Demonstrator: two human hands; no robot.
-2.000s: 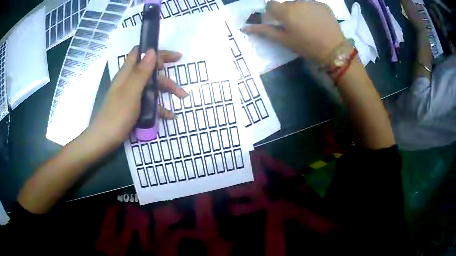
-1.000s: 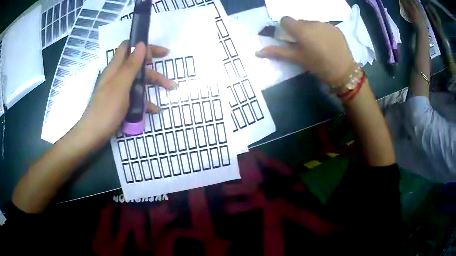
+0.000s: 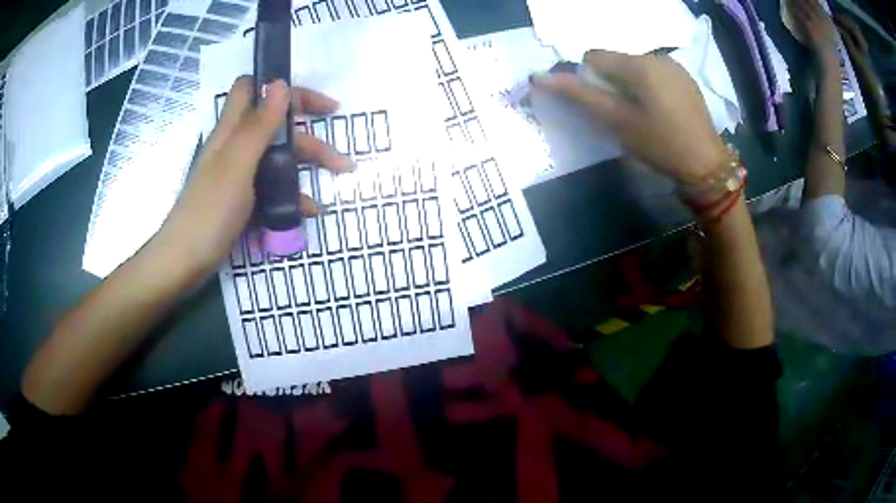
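My left hand [image 3: 221, 187] is closed around a long black handheld appliance [image 3: 276, 167] with a purple end. It stands upright in view, its top cut off by the frame edge. An outlined label sheet [image 3: 344, 295] lies under it, with a partly empty top row. A second outlined sheet [image 3: 491, 221] lies beneath at the right. My right hand [image 3: 639, 108] is blurred, over plain white sheets [image 3: 560, 142]. Something small and dark shows by its fingers, with a purple tint near the fingertips; I cannot tell if it is held.
A silver-grey label strip [image 3: 162, 108] lies diagonally at left, beside clear plastic film [image 3: 44, 118]. Crumpled white paper [image 3: 722, 74] and another purple-trimmed appliance [image 3: 755, 59] lie at upper right. A neighbour's arm [image 3: 825, 128] is at far right. A pale rail edges the green bench.
Over the last second my right hand has moved slightly right and down. The left hand and appliance have shifted little; before that, they and the sheet moved left and slightly up in view.
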